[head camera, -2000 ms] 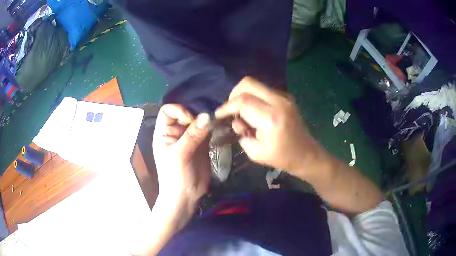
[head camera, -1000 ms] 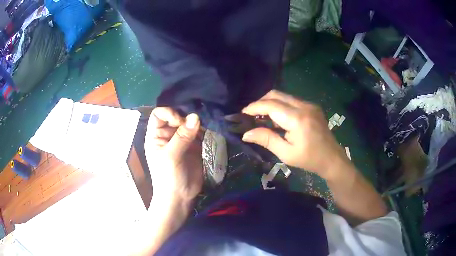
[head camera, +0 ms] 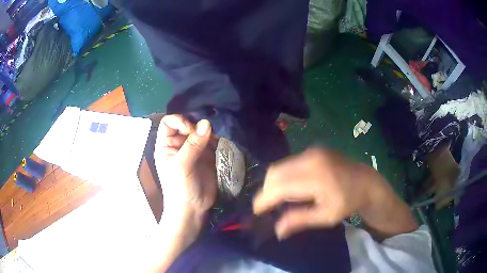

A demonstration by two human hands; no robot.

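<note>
The navy garment (head camera: 256,58) hangs down from the top middle, its narrow sleeve end bunched beside my left hand. My left hand (head camera: 184,160) pinches the edge of the sleeve end between thumb and fingers. My right hand (head camera: 320,192) is blurred, lower and to the right, off the garment, with its fingers bent. Whether it holds something small cannot be told.
A white box or folder (head camera: 115,138) with two dark blue squares lies on a reddish-brown board (head camera: 59,197). Two thread cones (head camera: 26,173) stand left of it. A glaring white surface lies lower left. Sacks, a white frame (head camera: 398,61) and scraps are on the green floor.
My right hand has moved away from the sleeve end, down toward my body. The sleeve end is no longer pulled to the right. My left hand stays about where it was.
</note>
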